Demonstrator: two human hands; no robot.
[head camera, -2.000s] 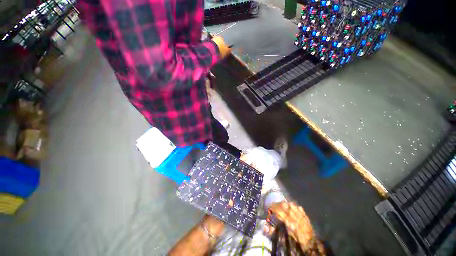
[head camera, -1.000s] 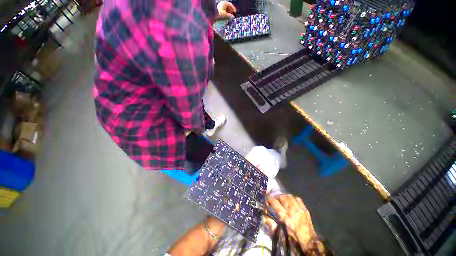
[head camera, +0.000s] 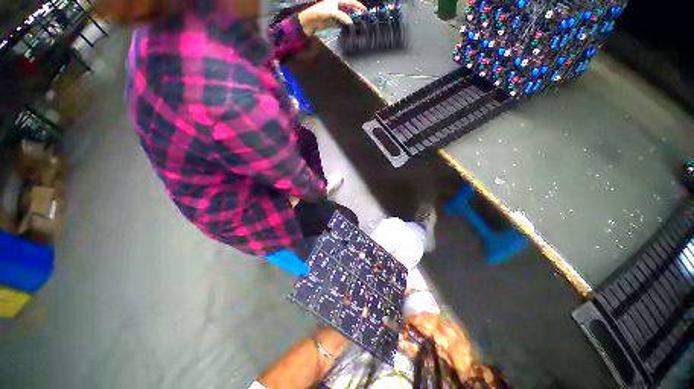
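Note:
A dark PCB panel (head camera: 354, 285) with pale dots and lines and a few orange spots is tilted over my lap. My left hand (head camera: 319, 346) is at its lower edge, with wrist and bracelet showing; the fingers are hidden under the panel, which it supports. My right hand (head camera: 445, 342) is at the panel's lower right edge, blurred and partly covered by dark strands. It is closed around a small dark tool, mostly hidden in the hand; the tip cannot be made out.
A person in a pink-black checked shirt (head camera: 221, 129) is on the left, a hand over racked boards (head camera: 373, 30). The bench (head camera: 563, 175) bears a black rack (head camera: 449, 114) with a block of blue-red boards (head camera: 533, 45), and a second rack (head camera: 647, 304). Blue stools (head camera: 487, 232) stand below.
The person's arm has reached out over the racked boards at the back, whose rack has turned. The panel has shifted slightly right and stays held. My right hand has moved slightly down since a second ago.

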